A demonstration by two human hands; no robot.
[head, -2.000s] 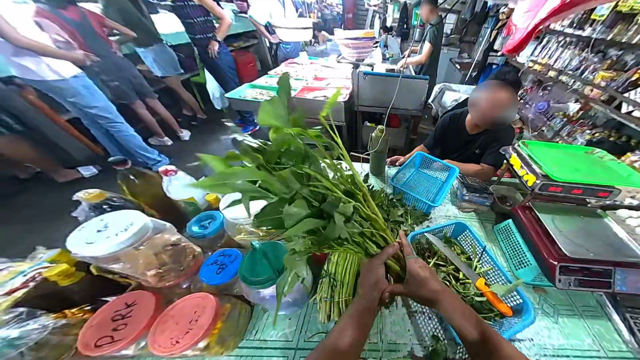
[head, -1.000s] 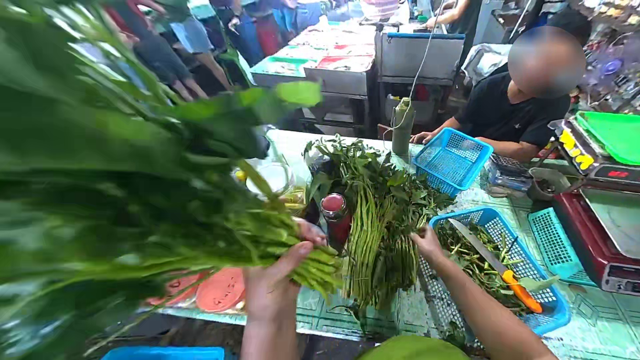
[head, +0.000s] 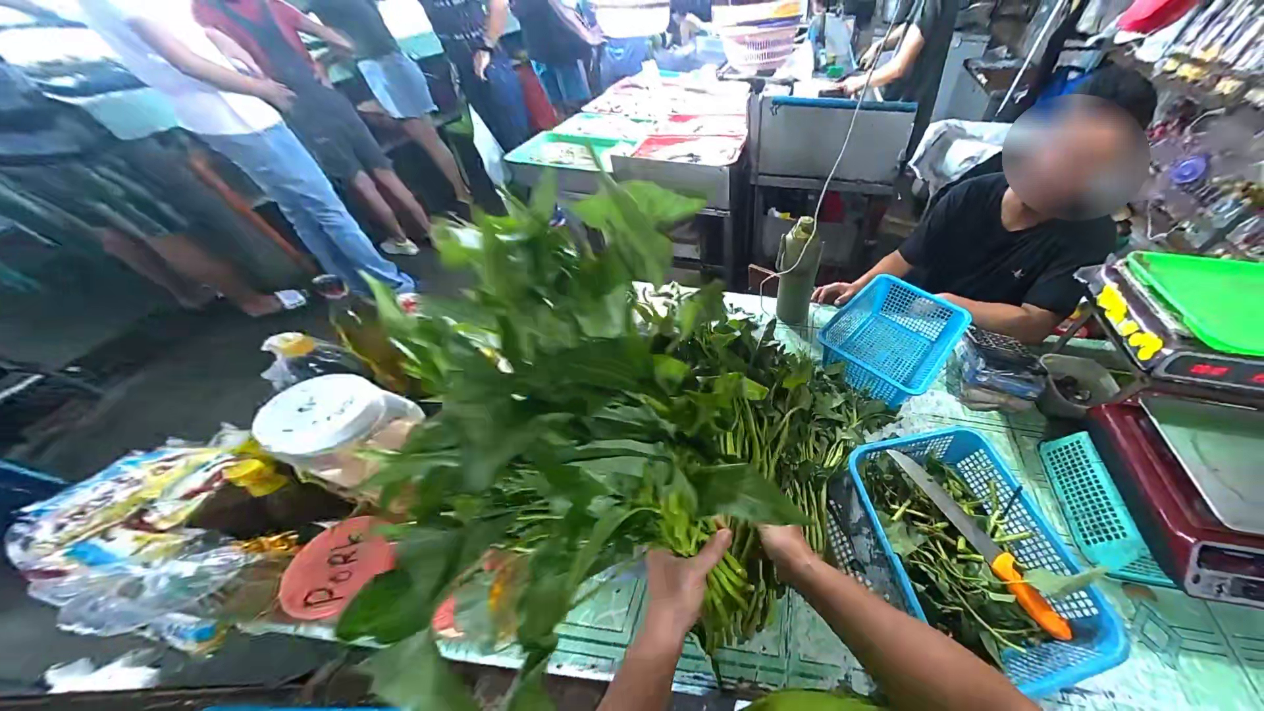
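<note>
My left hand point(head: 681, 583) is closed round the stems of a large bunch of leafy greens point(head: 592, 425), whose leaves fan up and to the left over the counter. My right hand point(head: 790, 553) touches the stems just right of it; its fingertips are hidden, so I cannot tell whether it grips. More bundled greens point(head: 790, 425) lie behind and beside the hands. Right of them, a blue plastic basket point(head: 1101, 632) holds cut stems and leaves, with an orange-handled knife point(head: 1032, 592) resting on top.
An empty blue basket point(head: 894, 321) stands farther back, before a seated person point(head: 1027, 237) in a black shirt. Weighing scales point(head: 1175, 494) are at right. A white-lidded jar point(head: 321, 415), a red lid point(head: 336, 568) and plastic bags point(head: 138, 533) stand at left. Several people stand beyond the counter.
One second ago the large bunch was held farther left, with my right hand apart from it at the other greens. It is now over the counter, with both hands close together at its stems.
</note>
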